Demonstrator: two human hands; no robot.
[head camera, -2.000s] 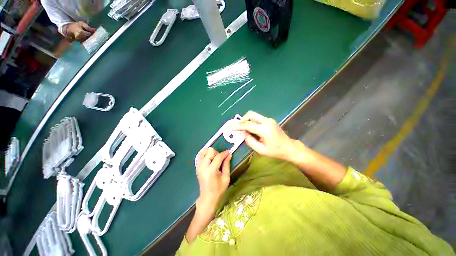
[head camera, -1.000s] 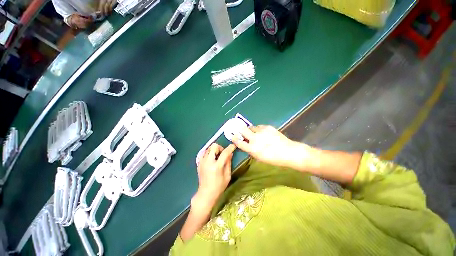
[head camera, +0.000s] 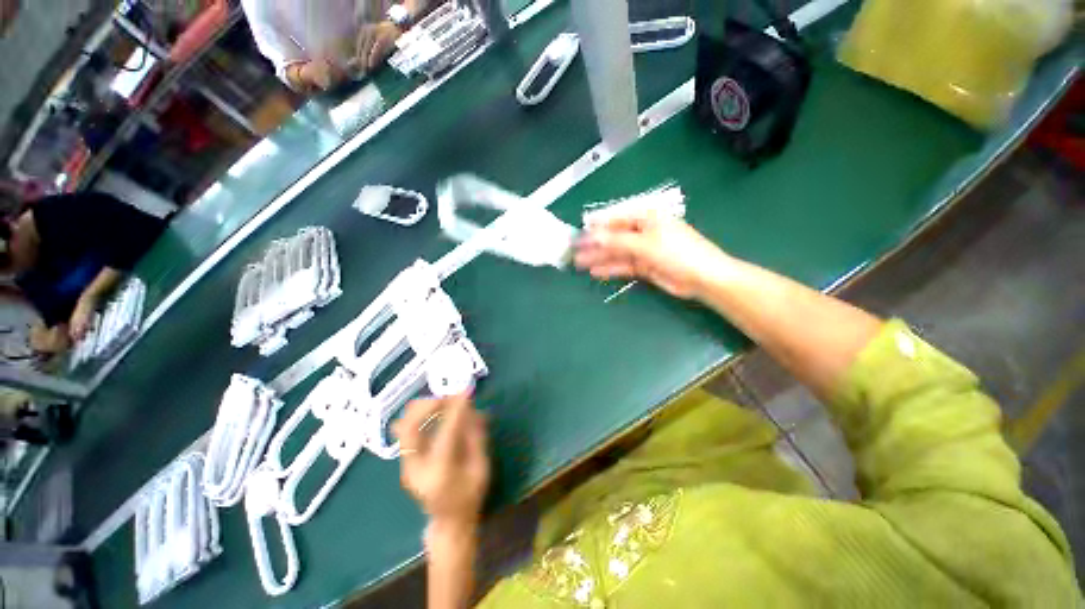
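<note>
My right hand (head camera: 643, 252) grips a white loop-shaped housing (head camera: 506, 226) by its near end. The housing is blurred and held above the pale rail, its loop pointing left. My left hand (head camera: 446, 458) is blurred at the lower edge of a group of overlapping white housings (head camera: 416, 315). Its fingertips touch or overlap the nearest one in view; whether it grips anything cannot be told. A pile of thin white strips (head camera: 637, 205) lies behind my right hand, partly hidden by it.
Stacked housings (head camera: 286, 286) stand on the belt, with a single housing (head camera: 392, 203) beyond. A metal post (head camera: 609, 83) rises from the rail. A black fan (head camera: 750, 95) and yellow bag (head camera: 952, 54) are at the upper right. Two people work across the belt.
My right hand has lifted the housing from the table and moved it forward over the rail. My left hand has let go of it and moved left to the group. The view has shifted left.
</note>
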